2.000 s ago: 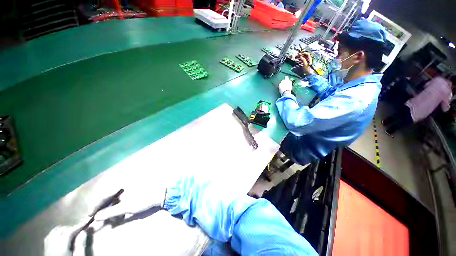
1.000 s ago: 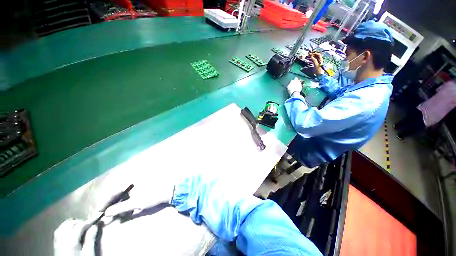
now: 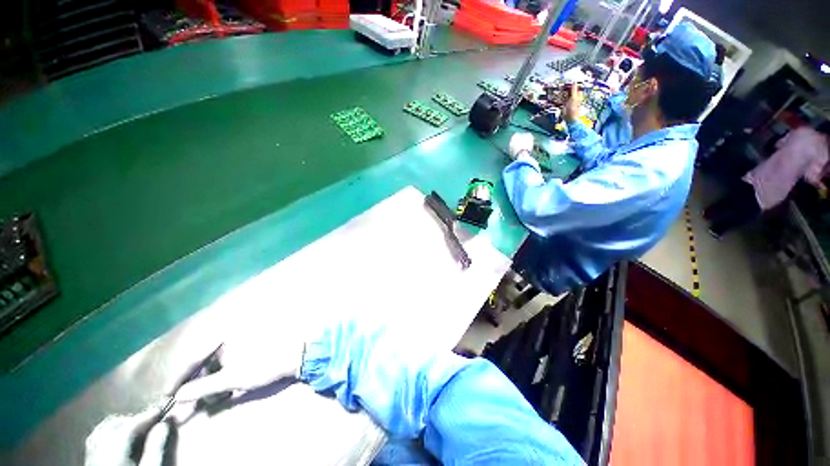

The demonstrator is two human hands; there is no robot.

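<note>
My right hand (image 3: 250,369), in a white glove with dark fingertips, reaches left over the shiny metal table (image 3: 364,246) from a blue sleeve. My left hand (image 3: 136,439), also white-gloved, is at the lower left and partly cut off by the bottom edge. The fingertips of both hands are close together. A thin dark line shows between them; whether it is a tool, and which hand has it, cannot be told. Glare washes out both gloves. A dark carrier (image 3: 23,273) holding parts lies on the green belt at the left edge, partly cut off.
Green PCB panels (image 3: 357,125) lie on the belt (image 3: 227,155). A black bar (image 3: 448,227) and a small green-and-black device (image 3: 475,202) are at the table's right end. A worker in blue (image 3: 610,200) sits right. Black racks (image 3: 555,364) and a red-orange surface (image 3: 678,400) are lower right.
The view swung slightly and came back. The carrier at the left edge shows a little more than two seconds ago. The other worker's head and raised hand have shifted. My hands look nearly unchanged.
</note>
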